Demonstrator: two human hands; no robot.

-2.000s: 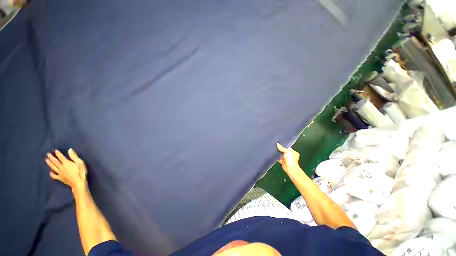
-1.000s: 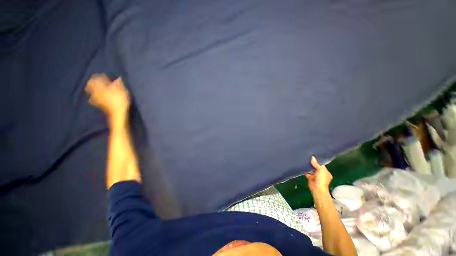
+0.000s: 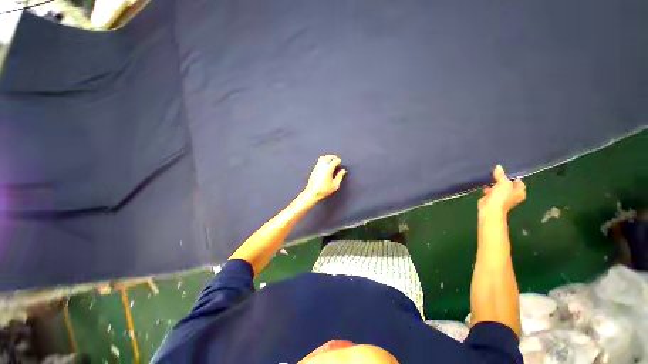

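A wide navy fabric (image 3: 405, 92) covers the table in front of me, mostly smooth in the middle. Its pale fabric edge (image 3: 590, 151) runs along my side. My right hand (image 3: 504, 192) holds this edge at right, thumb on top and fingers partly hidden. My left hand (image 3: 327, 176) is over the fabric near the centre, fingers curled; whether it pinches cloth cannot be told. At left, a crosswise line (image 3: 190, 142) divides the smooth part from a part with dark folds (image 3: 117, 206).
Green floor (image 3: 440, 245) with lint shows along the table side, with yellow-orange lines (image 3: 129, 320) at lower left. White wrapped bundles (image 3: 568, 313) lie at lower right. A pale patterned cloth (image 3: 373, 266) hangs at my waist. Pale items show at the top left corner.
The view has turned, bringing the fabric's near edge and the floor at lower left into view. My left hand has moved from the left folds to the centre. My right hand still holds the edge.
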